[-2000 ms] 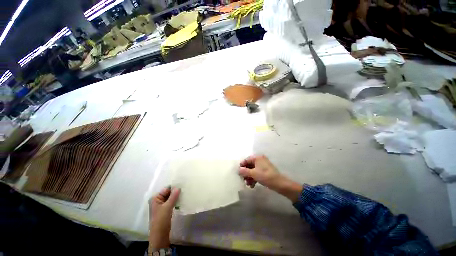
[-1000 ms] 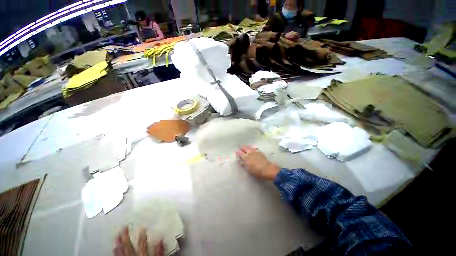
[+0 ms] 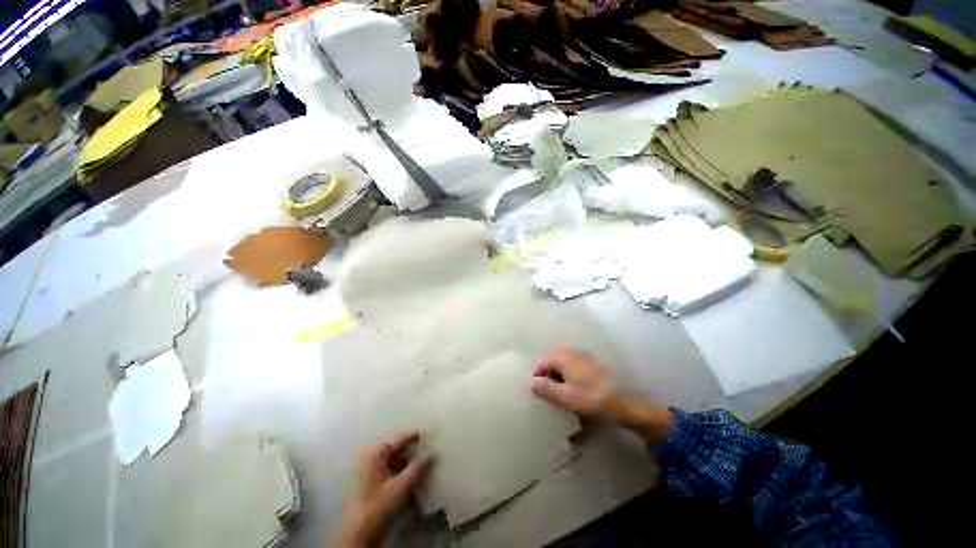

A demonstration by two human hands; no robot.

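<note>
A grey-beige cut panel [image 3: 498, 439] with notched corners lies or is held just above the table in front of me. My left hand [image 3: 387, 487] is at its left edge, fingers bent, pinching that edge. My right hand [image 3: 576, 383] pinches its upper right edge. The panel stack [image 3: 214, 498] lies at the lower left, with stepped edges. Whether the held panel touches the sheet below is hard to tell.
White backing stack [image 3: 685, 262] right; loose white piece [image 3: 152, 405] left; orange-brown piece [image 3: 278, 255], tape roll [image 3: 310, 194] and strapped white bundle [image 3: 359, 86] beyond. Olive-tan pile [image 3: 813, 161] with small dark tool [image 3: 765, 187] at far right; brown pieces [image 3: 535, 48] at back.
The view has turned right. Both hands now hold a grey-beige panel in front; a second ago my left hand lay on the panel stack and my right hand rested on the large sheet.
</note>
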